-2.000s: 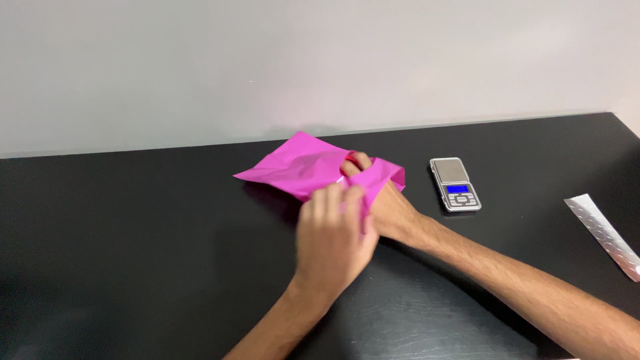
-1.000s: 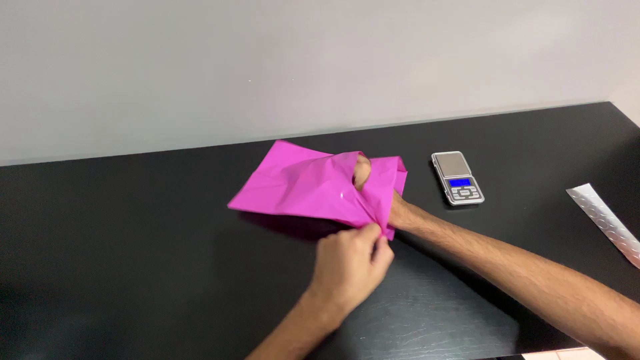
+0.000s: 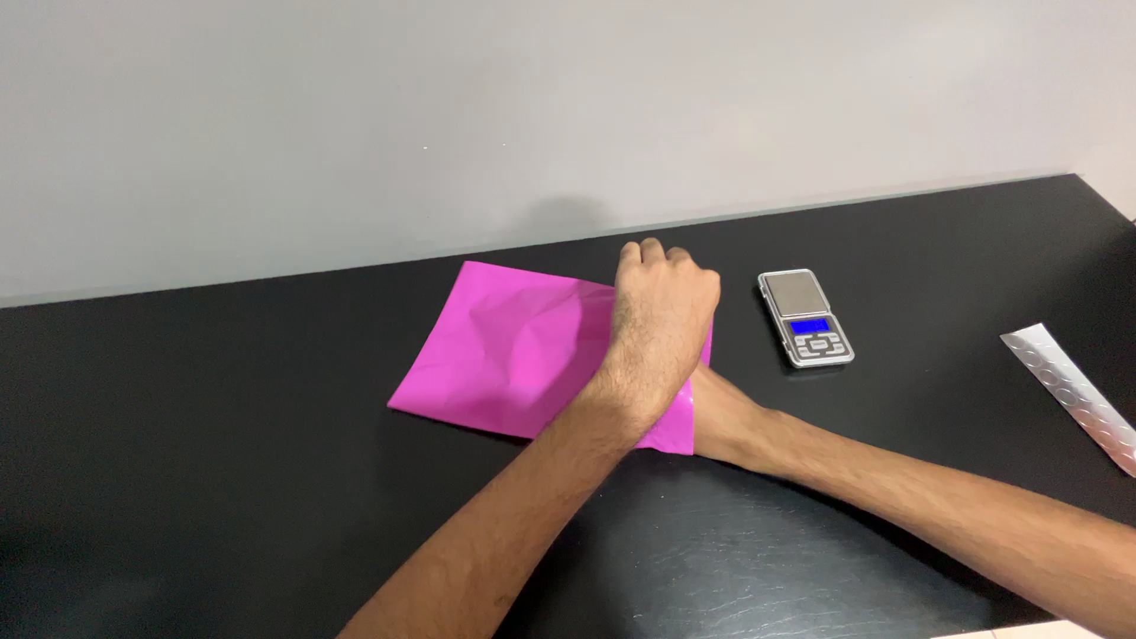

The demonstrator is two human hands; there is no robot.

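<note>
A pink plastic mailer bag (image 3: pixel 506 346) lies on the black table, its mouth toward the right. My left hand (image 3: pixel 666 297) reaches over the bag's right part, fingers bent at its upper edge; the fingertips and what they grip are hidden. From the right my forearm runs to the mouth, and my right hand (image 3: pixel 728 417) is inside the bag past the wrist, so its fingers cannot be seen. Right of the hands lies a small digital pocket scale (image 3: pixel 806 318) with a lit blue display.
At the far right, a strip of silver round stickers (image 3: pixel 1074 395) lies on the black table (image 3: pixel 222 461). Behind the table's back edge rises a pale grey wall (image 3: pixel 355 133).
My left hand has moved from the lower edge of the bag's mouth up to its upper edge. The bag lies flatter, and my right fingers, seen at the opening before, are now hidden.
</note>
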